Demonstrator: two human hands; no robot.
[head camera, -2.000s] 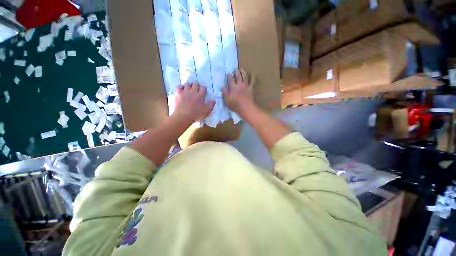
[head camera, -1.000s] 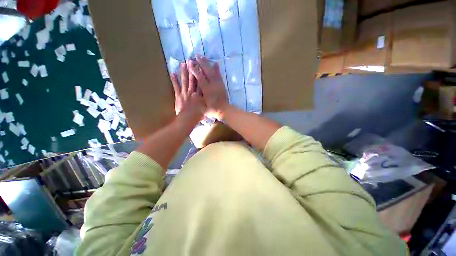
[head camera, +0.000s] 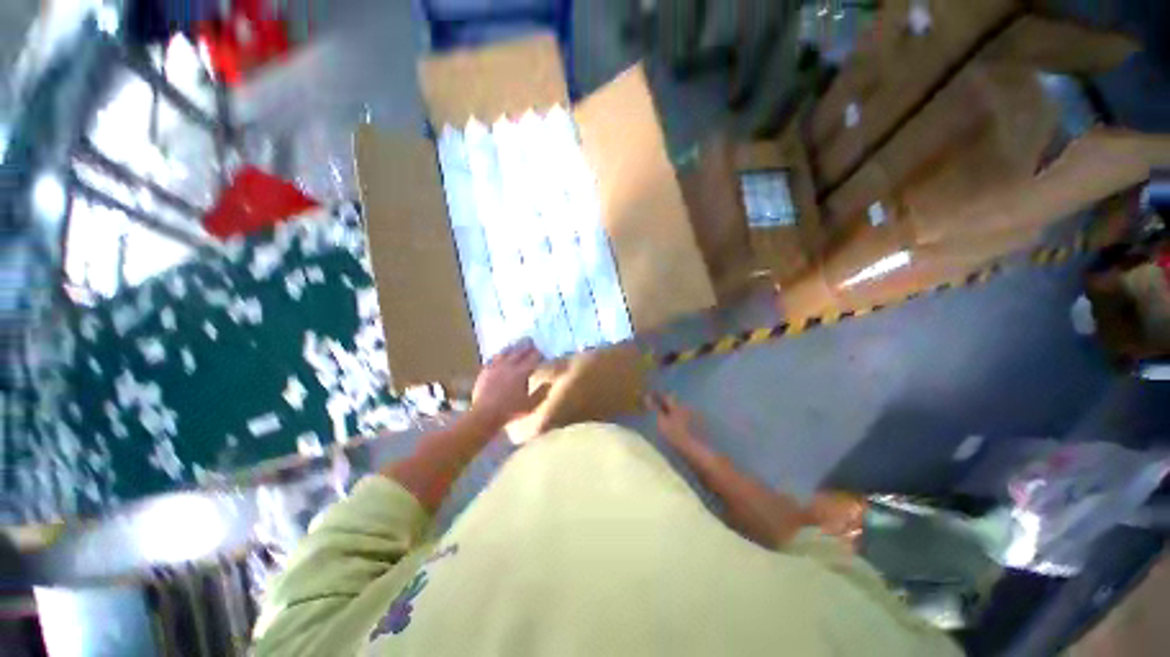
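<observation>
An open brown shipping carton (head camera: 418, 270) stands in front of me with its flaps spread outward. White packed pouches (head camera: 533, 238) fill it in several long rows. My left hand (head camera: 508, 383) is at the near left corner of the pouches, by the near flap (head camera: 593, 389); its fingers are blurred and I cannot tell whether they grip anything. My right hand (head camera: 672, 417) is off the pouches, just right of the near flap, blurred, its grip unclear.
A green workbench (head camera: 218, 372) littered with paper scraps (head camera: 340, 372) is at left. Red stools (head camera: 257, 203) stand beyond it. Brown stacked cartons (head camera: 949, 193) lie at right behind yellow-black floor tape (head camera: 770, 330). Clear plastic bags (head camera: 1071, 507) lie at lower right.
Both hands were pressing on the pouches together. They are now apart, the left at the carton's near corner, the right out to the right. The view has tilted up, showing the far flap.
</observation>
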